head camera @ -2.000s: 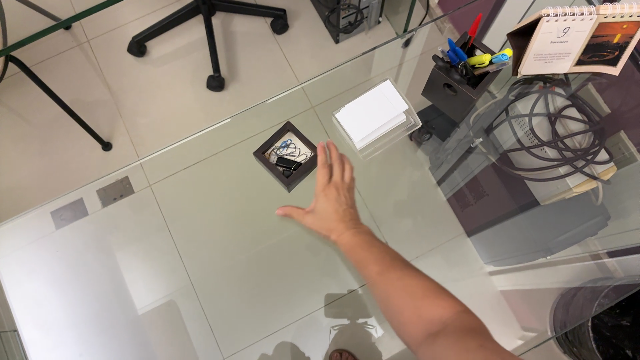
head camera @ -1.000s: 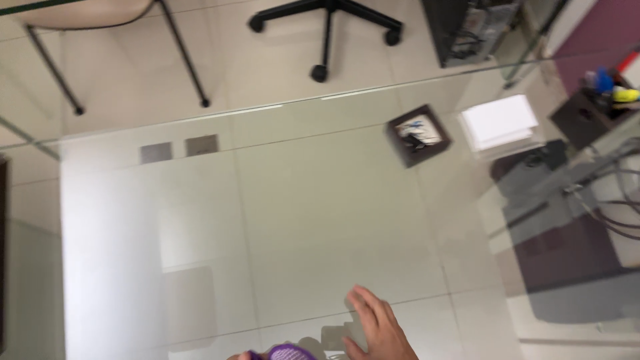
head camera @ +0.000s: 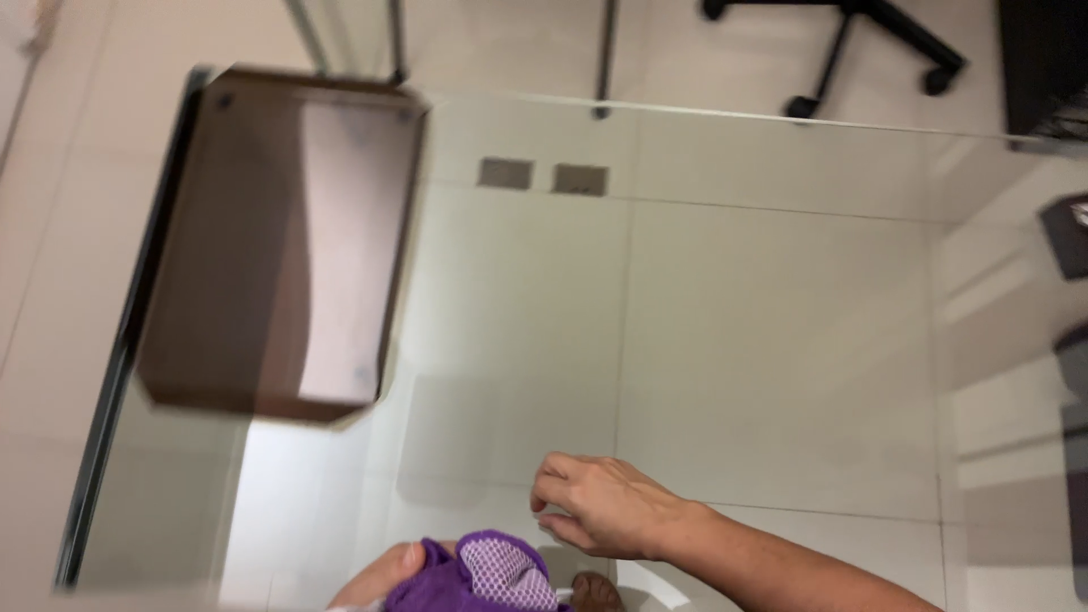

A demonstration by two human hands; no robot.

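Low in the head view, my left hand (head camera: 382,574) grips a purple cloth (head camera: 442,586) with a white mesh patch, partly cut off by the bottom edge. My right hand (head camera: 595,506) hovers just to the right of the cloth, above the glass tabletop (head camera: 765,357), with its fingers curled loosely and nothing seen in them. A gap lies between the right fingers and the cloth. At the upper left, a dark brown tray-like panel (head camera: 229,255) with cut corners lies on the glass and shows a bright reflection.
Two small grey rectangles (head camera: 506,173) show near the far glass edge. A dark box (head camera: 1069,234) is partly in view at the right edge. Beyond the table are a black wheeled chair base (head camera: 841,51) and thin dark legs (head camera: 606,59). A foot (head camera: 595,591) shows below the glass.
The view has swung left, bringing the brown panel into sight. My right hand has come back from beside the small dark box toward my body. My left hand and more of the purple cloth now show.
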